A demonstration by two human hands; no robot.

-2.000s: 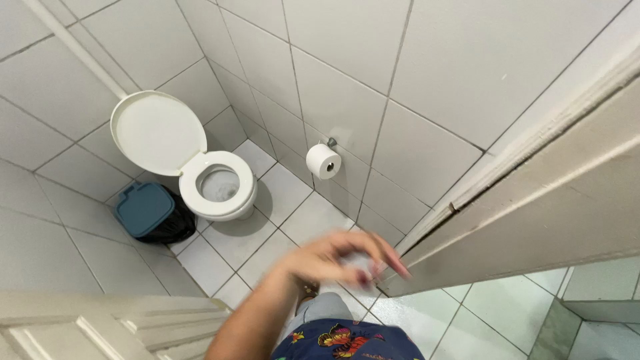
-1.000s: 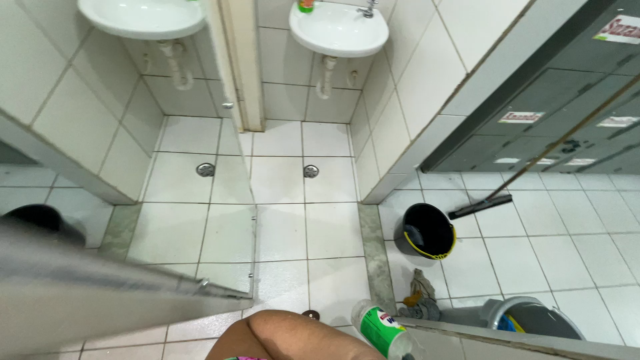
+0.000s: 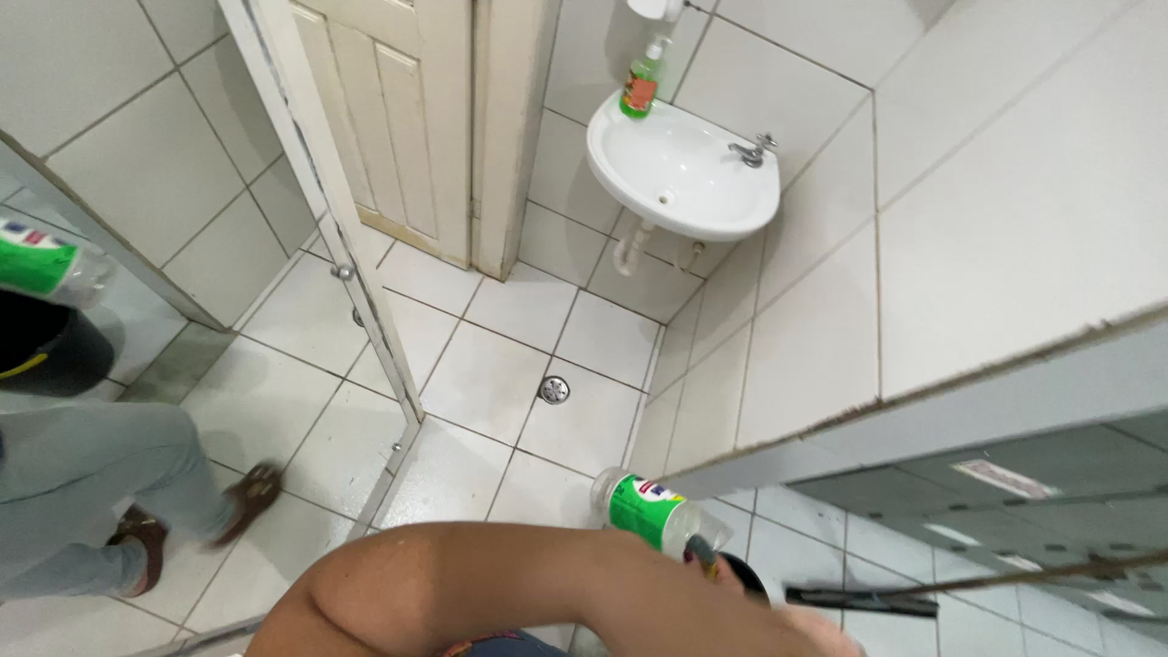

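My bare left arm crosses the bottom of the head view from left to right, bent at the elbow. Fingers [image 3: 725,575] show behind the forearm, by the narrow end of a clear plastic bottle with a green label [image 3: 643,511], around a small grey and yellow piece. Which hand they belong to, and how they grip, cannot be told. The bottle lies tilted in view just above my forearm. A blurred patch of skin, perhaps a hand [image 3: 821,630], is at the bottom edge. Partly hidden behind the fingers stands a black bucket [image 3: 746,577].
A floor squeegee [image 3: 862,602] with a long handle lies right of the bucket, near grey lockers [image 3: 1004,484]. A white washbasin [image 3: 689,173] holds a green soap bottle [image 3: 641,82]. A floor drain [image 3: 554,390] is ahead. The mirror [image 3: 301,401] at left reflects legs, sandals, bucket and bottle.
The view has swung from a toilet stall to the washbasin area. The green-labelled bottle, at the bottom edge one second ago, now shows more fully, with fingers beside it.
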